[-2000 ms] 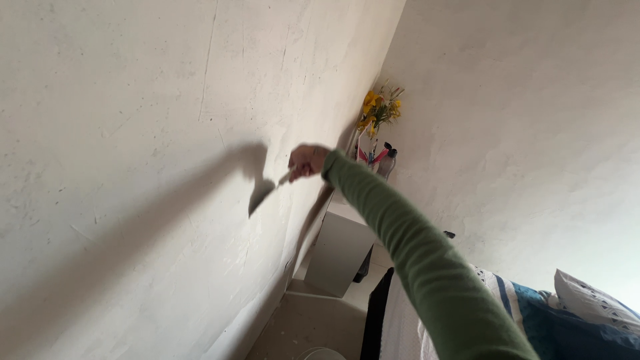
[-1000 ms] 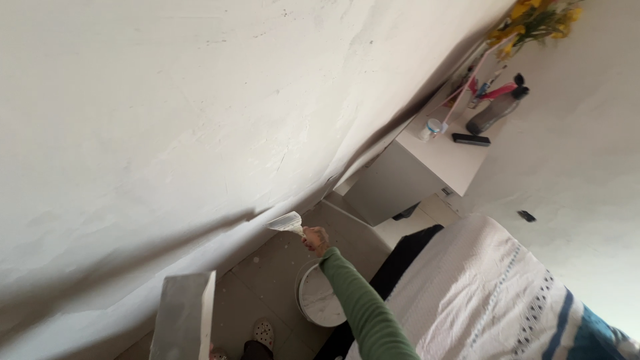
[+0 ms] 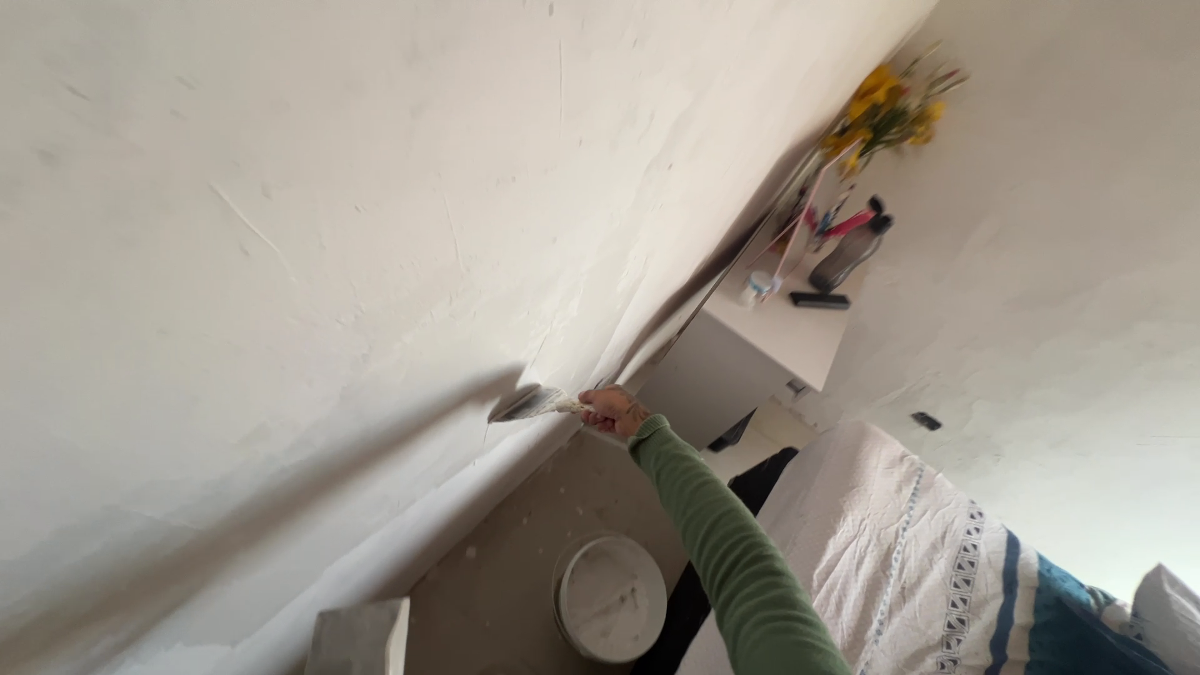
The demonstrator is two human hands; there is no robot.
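Note:
My right hand [image 3: 614, 411], in a green sleeve, grips the handle of a putty knife [image 3: 530, 403]. Its wide metal blade lies against the lower part of the white plastered wall [image 3: 356, 234], and whitish material coats the part near the handle. Thin ridges and scratches mark the wall's surface. My left hand is out of view. At the bottom edge stands part of a grey, flat-faced object [image 3: 361, 637] with a pale side; what it is I cannot tell.
A round white bucket [image 3: 614, 600] stands on the speckled floor [image 3: 487, 562]. Right of it is a bed with a patterned cover [image 3: 881, 534]. A white cabinet [image 3: 778, 342] in the corner bears a dark bottle [image 3: 848, 253], a black object [image 3: 820, 300] and yellow flowers [image 3: 872, 112].
My right hand has brought the putty knife from over the floor area to the wall. A shoe visible at the bottom one second ago is out of view.

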